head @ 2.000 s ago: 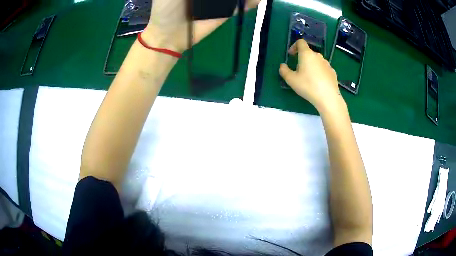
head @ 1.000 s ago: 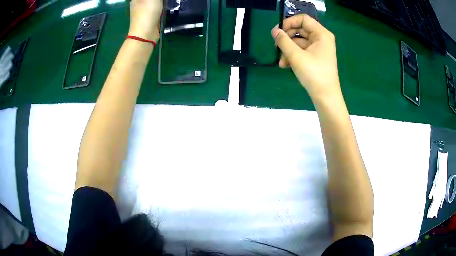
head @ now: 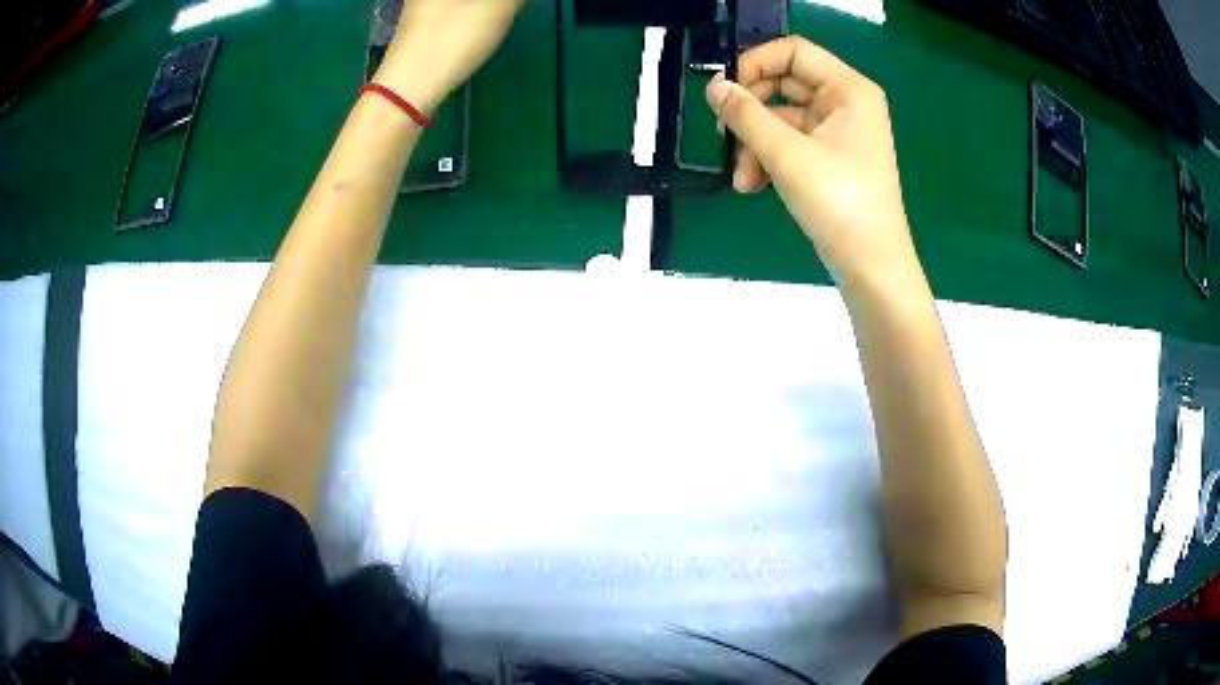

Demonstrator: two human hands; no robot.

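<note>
A black phone middle frame (head: 646,179) is held up over the green belt (head: 294,201), with its large open window towards me and its solid plate cut off by the top edge. My right hand (head: 803,127) pinches its right side between thumb and fingers. My left hand (head: 458,34), with a red cord at the wrist, is at the top edge left of the frame. Its fingertips are cut off, so its grip cannot be seen. Another phone frame (head: 450,134) lies partly under my left hand. One more (head: 702,121) shows behind the held frame's window.
Phone frames lie on the belt at left (head: 167,134) and right (head: 1058,174), another at far right (head: 1192,221). A black tray (head: 1084,54) is at upper right. White foam sheet (head: 602,442) covers the near side. A white bundle (head: 1180,495) lies at the right edge.
My right hand has left the frames on the belt and now grips the held frame. My left hand moved left, then slightly back right. The frames on the belt have shifted leftward.
</note>
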